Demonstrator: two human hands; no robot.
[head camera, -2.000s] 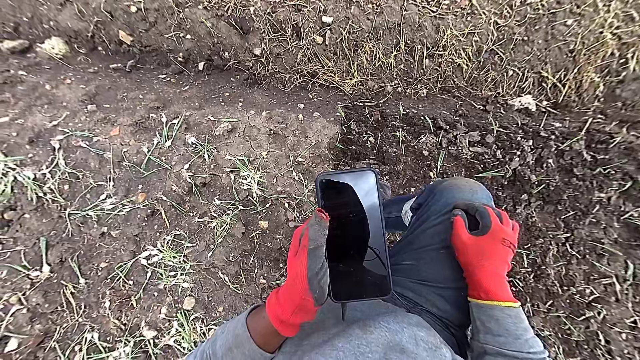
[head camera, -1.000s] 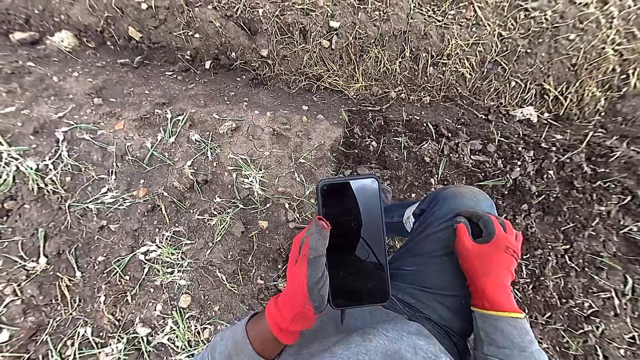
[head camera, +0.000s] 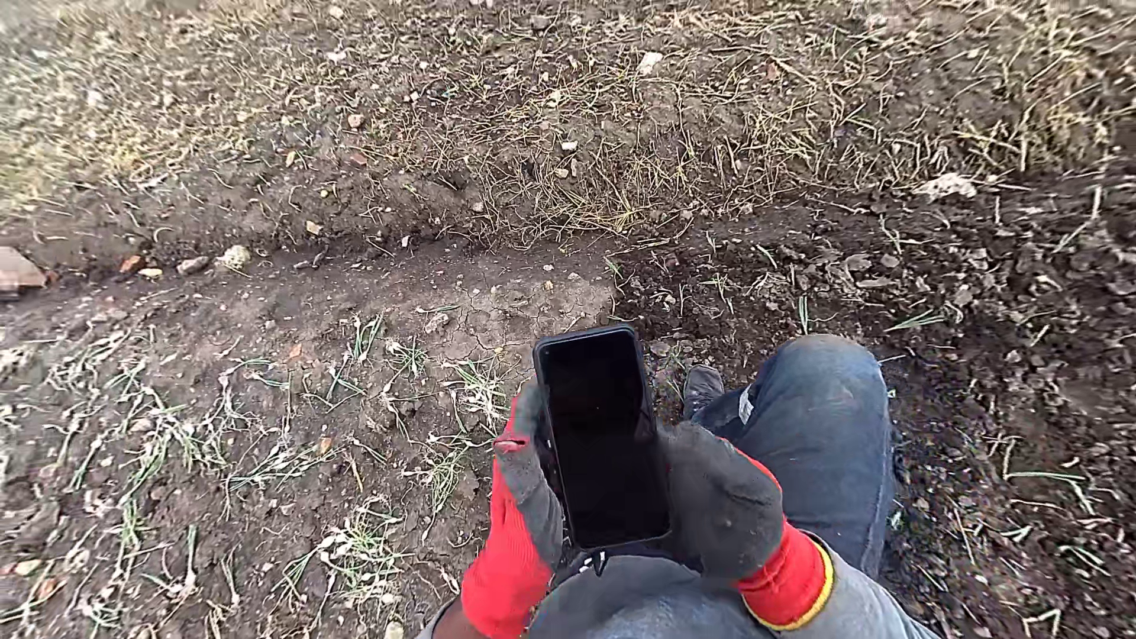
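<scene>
A smartphone in a black case, its screen dark, is held nearly upright in the lower middle of the view. My left hand, in a red work glove with a grey coated palm, grips its left side. My right hand, in a matching glove with a yellow cuff edge, is against the phone's right edge; its fingertips are partly hidden, and whether it bears any of the weight cannot be told.
My bent knee in blue jeans is at right, a dark shoe beyond it. Small green onion-like plants grow at left. Dark loosened soil lies at right; a ridge with dry grass runs across behind. A flat stone is at far left.
My right hand has left the knee and moved left to the phone's right side. My left hand still holds the phone. The view has tilted up somewhat.
</scene>
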